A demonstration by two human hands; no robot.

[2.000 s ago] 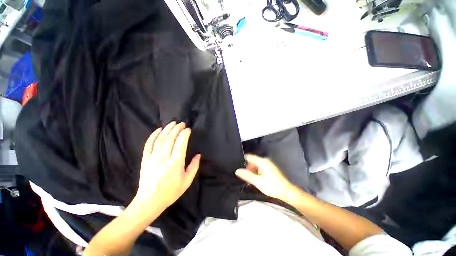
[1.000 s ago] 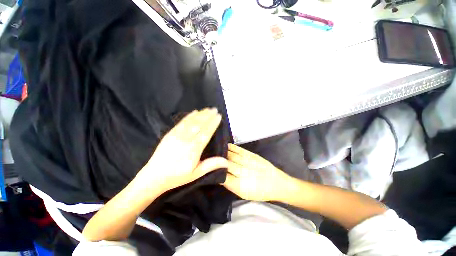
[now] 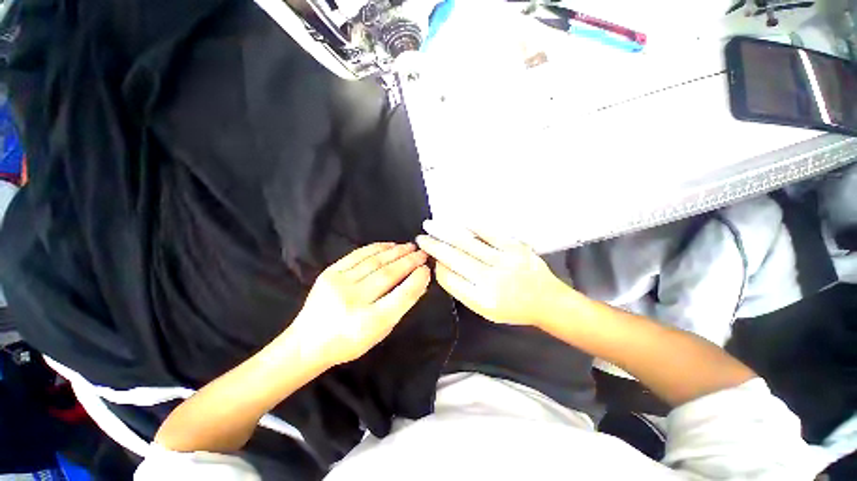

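Note:
The black garment spreads over my lap and the left side, its straight seam edge running from the presser foot down towards me. My left hand lies on the cloth with its fingertips at the seam edge. My right hand is at the same edge from the other side, fingertips touching or nearly touching the left ones. Both hands pinch the edge between them; the exact grip is partly hidden. The sewing machine's head is cut off at the top.
On the white table lie pink-red and light blue pens, a small brown tab and a smartphone. A measuring strip runs along the front edge. Pale garment pieces hang below at right.
My right hand has moved up along the seam edge. My left hand has turned, its fingers now pointing right to the edge. The view has shifted slightly, and the scissors have left it.

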